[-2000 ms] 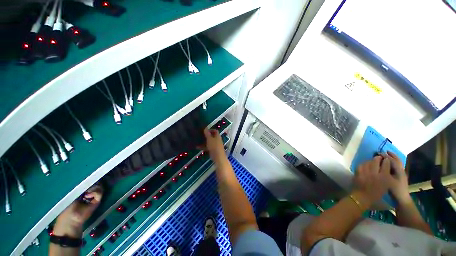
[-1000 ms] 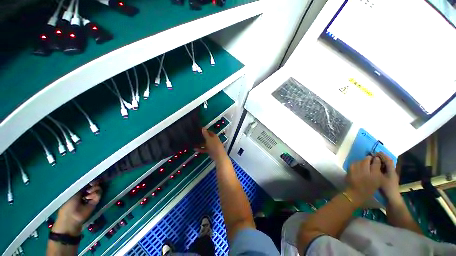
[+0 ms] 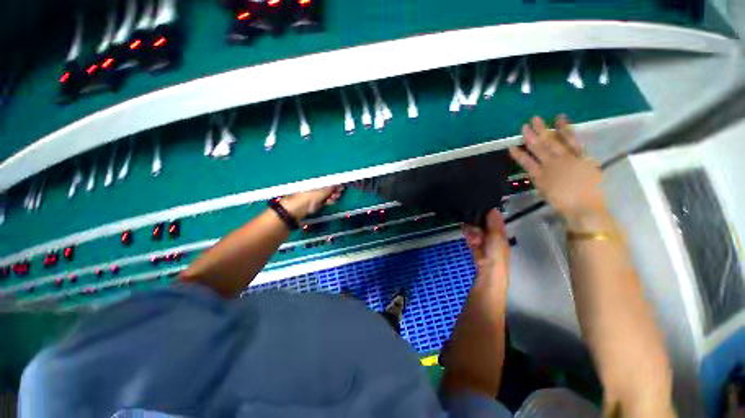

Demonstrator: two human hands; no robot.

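Observation:
A black slotted tray (image 3: 461, 186) lies under the white front edge of a green shelf, blurred by motion. My left hand (image 3: 314, 201), with a black wristband, has its fingers closed at the tray's left end. My right hand (image 3: 488, 238) grips the tray's near edge toward its right end. What lies in the tray cannot be told. White leads (image 3: 378, 112) hang over the shelf above.
Another person's hand (image 3: 564, 167) with a gold bracelet reaches to the shelf edge at right. Black devices with red lights (image 3: 135, 53) lie on the top shelf and lower tiers. A keyboard (image 3: 707, 237) is at far right. Blue grating (image 3: 425, 282) is below.
The view has swung left. The other person's hand has left the blue pad and reached to the shelf edge. My hands are still at the tray, now closer together in view.

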